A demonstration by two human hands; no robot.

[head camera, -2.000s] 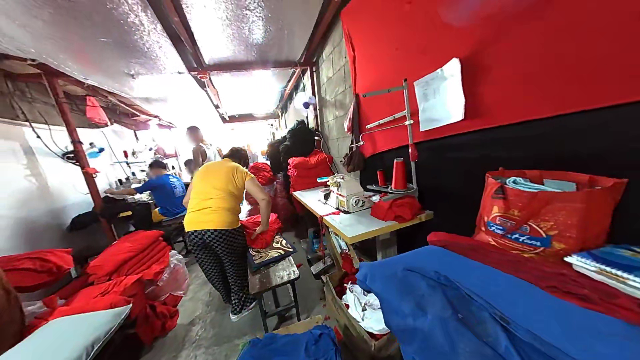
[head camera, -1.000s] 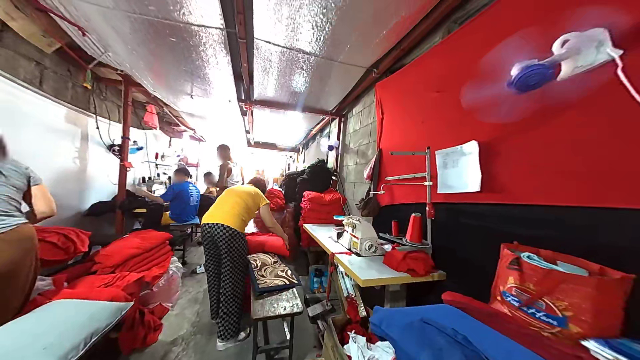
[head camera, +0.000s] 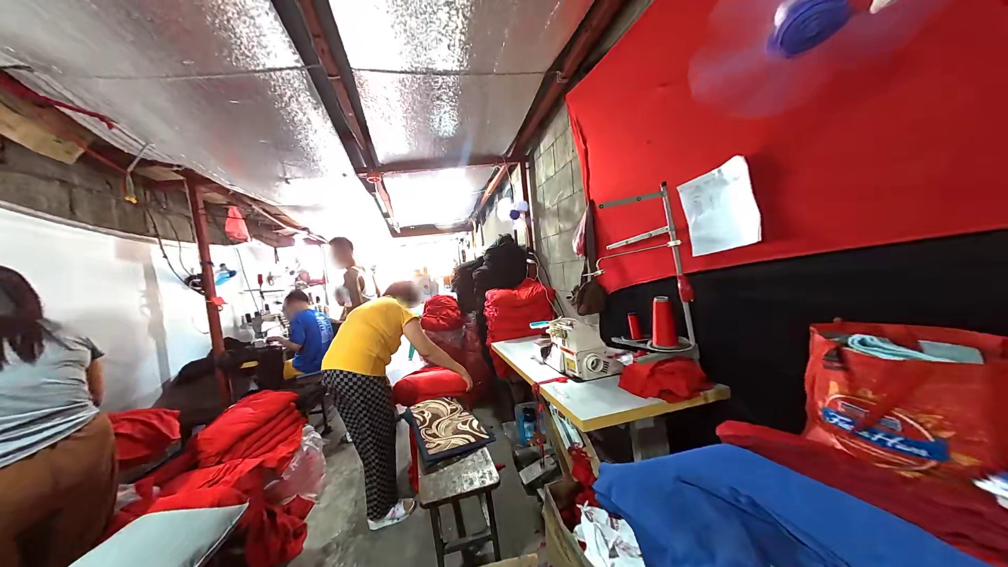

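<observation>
Neither of my hands shows in the head view, so what they hold or touch is hidden. Closest to me at the lower right lies blue fabric (head camera: 740, 504), with dark red cloth (head camera: 850, 480) behind it and a red shopping bag (head camera: 882, 394) standing by the wall. A sewing machine (head camera: 581, 349) sits on a white table (head camera: 551, 370), beside red thread cones (head camera: 665, 324) and a bunched red cloth (head camera: 665, 378). In mid-view a wooden bench (head camera: 458, 476) bears a patterned cushion (head camera: 449, 429).
A person in a yellow top (head camera: 366, 335) bends over a red bundle (head camera: 429, 384) beyond the bench. Red fabric piles (head camera: 252, 429) line the left, near another person in grey (head camera: 47, 386). A box of scraps (head camera: 563, 520) stands below the table. More people are farther back.
The person in yellow has moved from beside the bench to its far side, bending over the red bundle. A person in grey has come into view at the left. The view has turned and tilted.
</observation>
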